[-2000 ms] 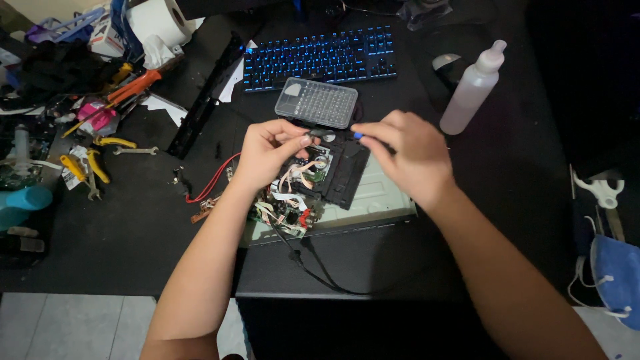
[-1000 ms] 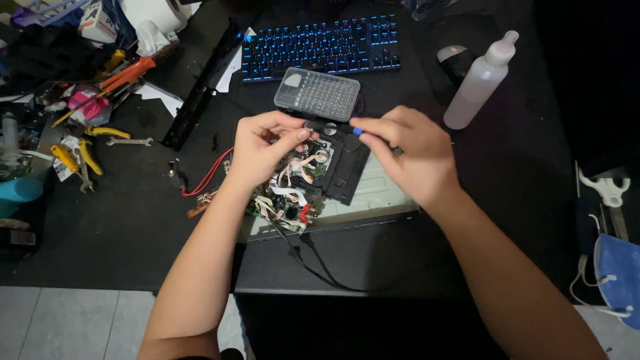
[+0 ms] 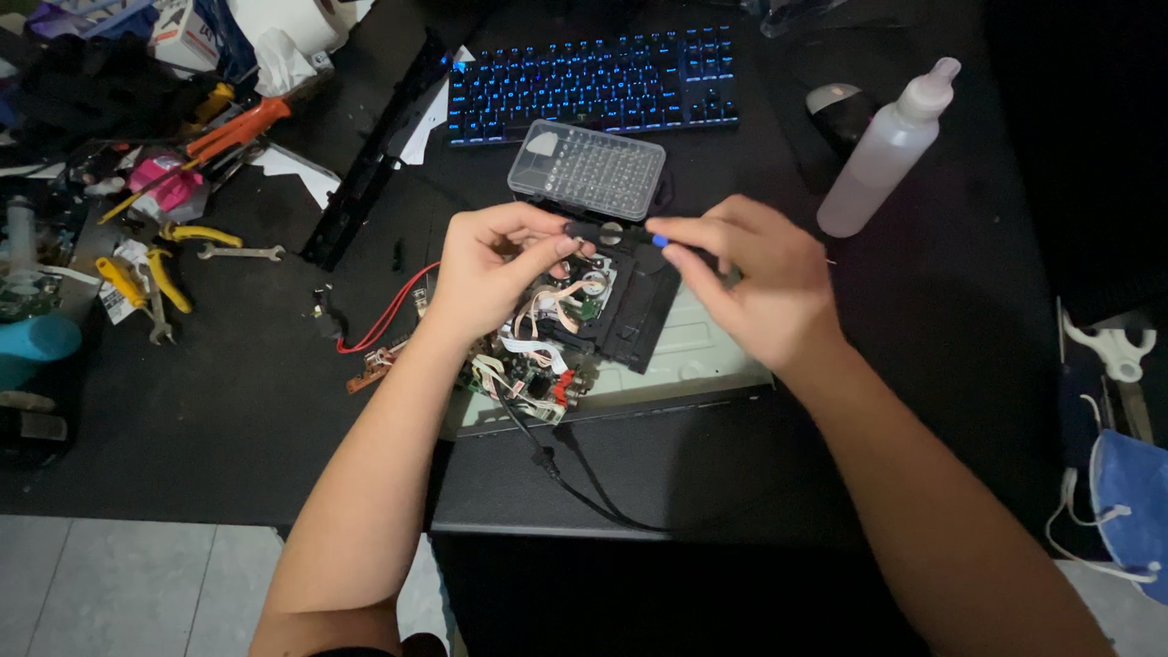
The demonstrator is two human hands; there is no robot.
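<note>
Between thumb and fingers, my left hand (image 3: 506,265) grips a small dark part (image 3: 584,232), whose exact kind I cannot tell. My right hand (image 3: 753,274) pinches a slim dark tool with a blue collar (image 3: 660,241), its other end reaching toward that part. Below both hands lies an opened electronic device on a pale metal plate (image 3: 680,351): a black plastic disc-drive mechanism (image 3: 643,315), white ribbon cables and a green circuit board (image 3: 529,388). Just beyond the hands lies a clear plastic case (image 3: 589,169) of small bits.
A backlit keyboard (image 3: 593,87) lies behind the case. To the right are a mouse (image 3: 839,114) and a translucent bottle (image 3: 881,160). Yellow-handled pliers (image 3: 173,274), wrenches (image 3: 242,252) and an orange-handled screwdriver (image 3: 242,128) lie at left. A black cable (image 3: 547,461) trails toward the front edge.
</note>
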